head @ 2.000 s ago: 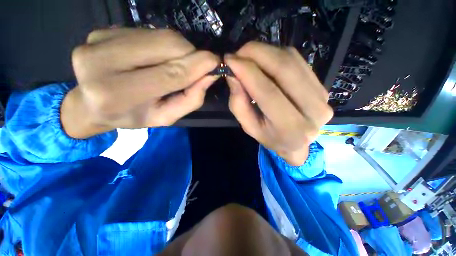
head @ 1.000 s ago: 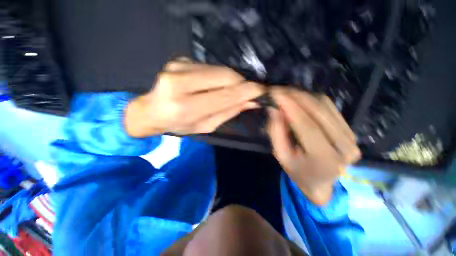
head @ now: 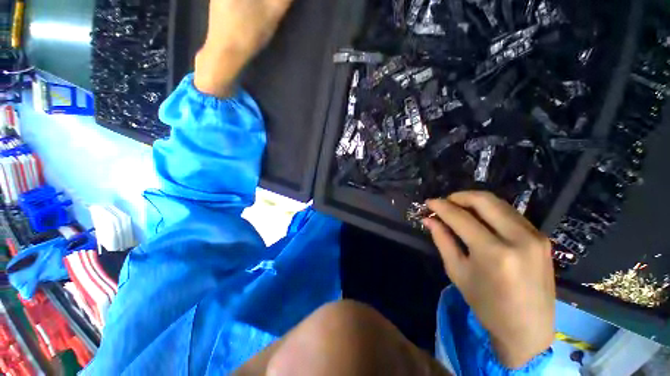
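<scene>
Many narrow glossy black plastic parts (head: 415, 121) lie jumbled in the middle tray (head: 323, 165). My right hand (head: 488, 257) is over that tray's near edge, thumb and index fingertips at a small pile of brass parts (head: 419, 213); whether they grip one cannot be told. My left hand (head: 246, 26) is over the left tray (head: 294, 95) at the top of the picture; its fingers are cut off by the edge. A larger brass heap (head: 633, 285) lies in the near corner of the right tray (head: 639, 213).
Dense small black pieces (head: 128, 66) lie in a tray at the far left. A raised rim (head: 577, 169) parts the middle and right trays. Blue bins (head: 44, 205) and red and white items stand beyond the bench at left.
My hands, earlier together around a small black part, are now apart. My left hand has moved left and up; my right hand is at the small brass pile. The view has shifted left.
</scene>
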